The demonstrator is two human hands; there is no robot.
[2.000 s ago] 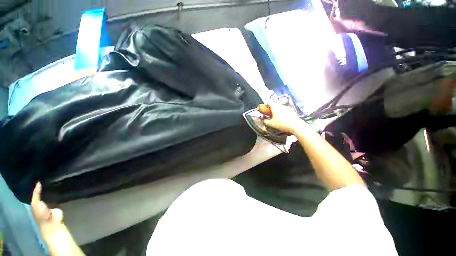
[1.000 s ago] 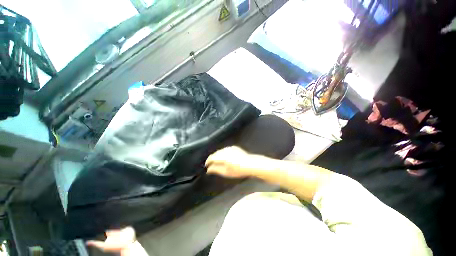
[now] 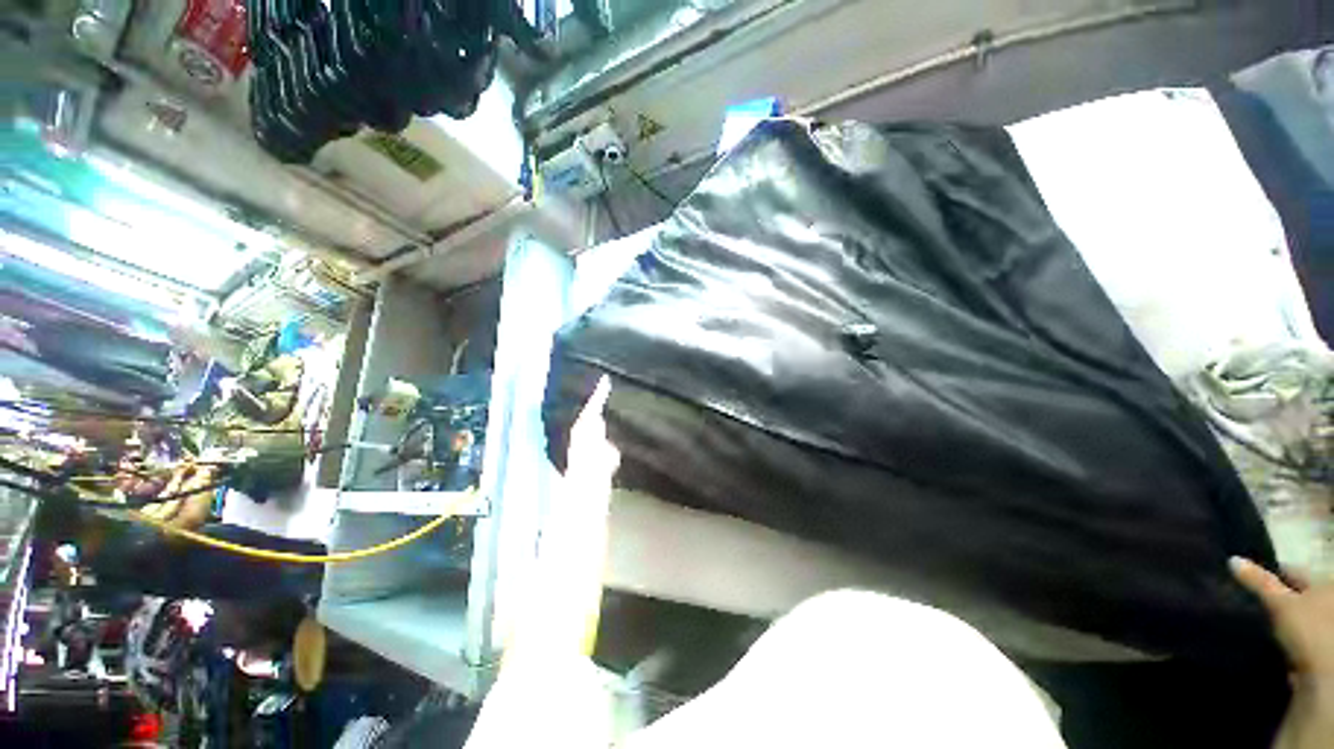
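A black garment (image 3: 878, 483) lies spread over the white table (image 3: 702, 563), its shiny wrinkled lining (image 3: 732, 278) upward and a matt dark band along the front edge. My left hand (image 3: 588, 454) is at the garment's left front edge, fingers pointing up; the glare hides whether it grips the cloth. My right hand (image 3: 1295, 615) is at the garment's right front corner, cut off by the picture's edge, with its thumb on the cloth. The iron is not in view.
Crumpled pale cloth (image 3: 1265, 403) lies at the right of the table. Grey shelving (image 3: 505, 337) stands just left of it. Black hangers (image 3: 366, 66) hang overhead at upper left. A yellow hose (image 3: 293, 552) sags at the left. A blue box (image 3: 748, 120) stands behind the garment.
The view has swung left. My right hand, on the iron two seconds ago, moved to the garment's middle, then to its right corner. The garment now lies spread more flat, covering the bolster.
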